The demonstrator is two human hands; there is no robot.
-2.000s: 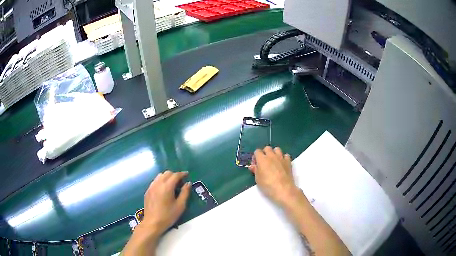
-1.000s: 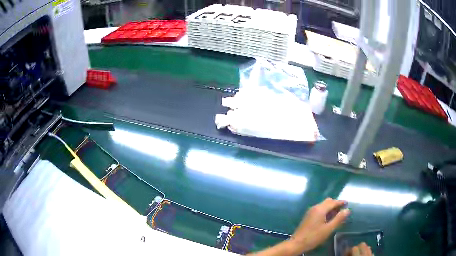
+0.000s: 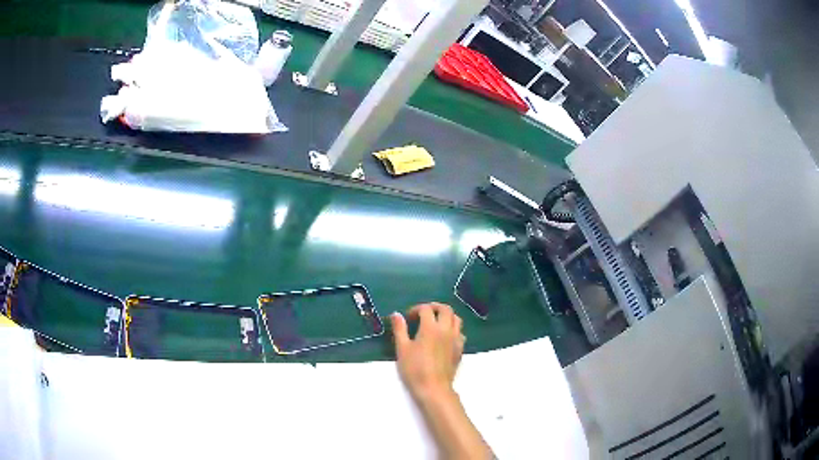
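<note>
My right hand (image 3: pixel 431 346) is above the near edge of the belt, palm down, fingers slightly curled and thumb apart, holding nothing. My left hand is not in view. A phone middle frame (image 3: pixel 362 305) lies just left of my right hand, slightly tilted. More frames lie end to end to its left, one beside it (image 3: pixel 246 332) and one further left (image 3: pixel 111 325). Another frame (image 3: pixel 471 286) lies slanted on the belt beyond my right hand, near the right machine.
The green belt (image 3: pixel 180 256) borders a white cover sheet (image 3: pixel 224 409). A grey machine (image 3: pixel 656 359) stands right. A post (image 3: pixel 386 85), yellow packet (image 3: pixel 406 159), plastic bag with white contents (image 3: pixel 202 94) and whitish bottle (image 3: pixel 274 56) are on the dark strip. A red tray (image 3: pixel 480 76) lies beyond.
The view has swung left, then back right. The frame that was under my right hand now lies at the row's right end, released. My left hand has left the picture.
</note>
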